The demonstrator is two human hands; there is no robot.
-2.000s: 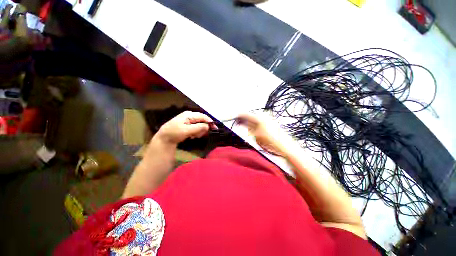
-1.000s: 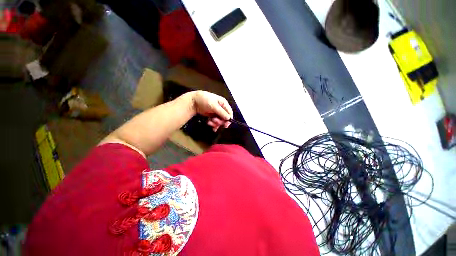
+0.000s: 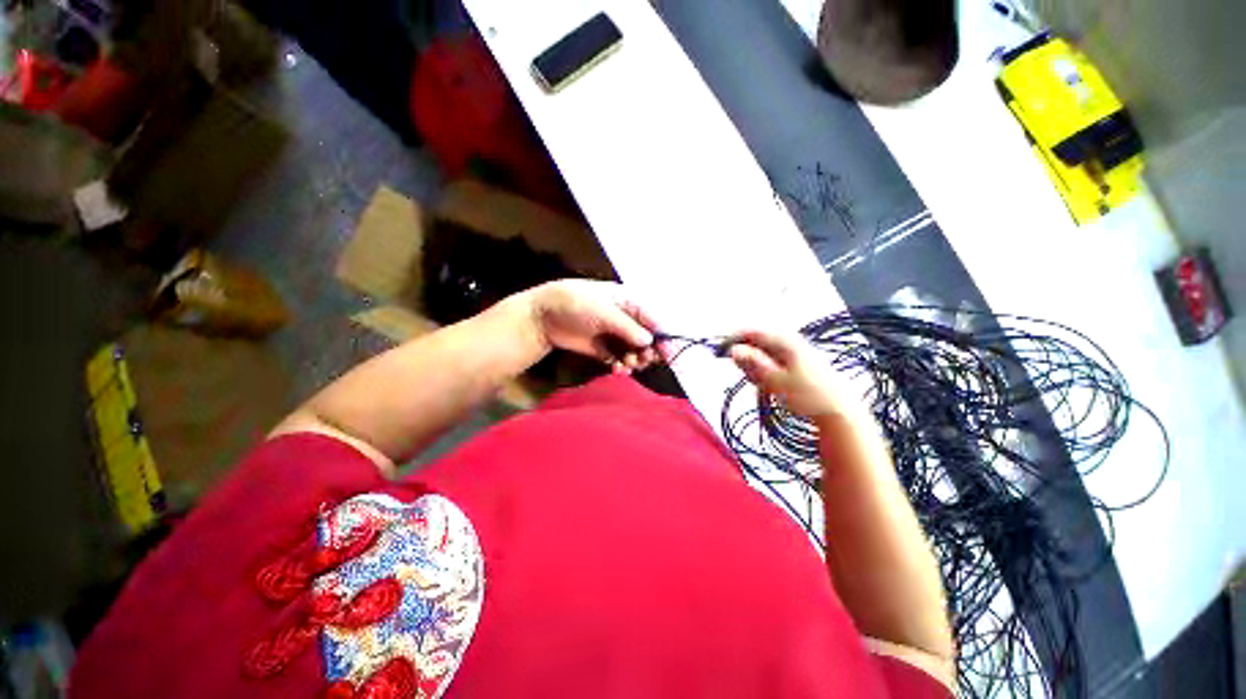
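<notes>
My left hand point(image 3: 601, 325) is bare and pinches a thin black cable point(image 3: 694, 341) near the bench's front edge. My right hand point(image 3: 782, 369) is just to its right and pinches the same cable between thumb and fingers. A short stretch of cable runs between the two hands. The loose pile of black cables point(image 3: 957, 423) lies in tangled loops on the bench, right of and beyond my right hand. Some loops pass behind my right forearm.
The white bench point(image 3: 683, 178) has a grey strip point(image 3: 765, 89) with short black ties point(image 3: 824, 198). A smartphone point(image 3: 577, 52), brown bowl point(image 3: 891, 48), yellow device point(image 3: 1073, 123) and red-and-black box point(image 3: 1193, 296) lie on it. An open carton point(image 3: 387, 246) with black contents stands below.
My right hand, out of view a second ago, is back and holds the cable beside my left hand. The view has shifted, so the bench items appear further left and higher.
</notes>
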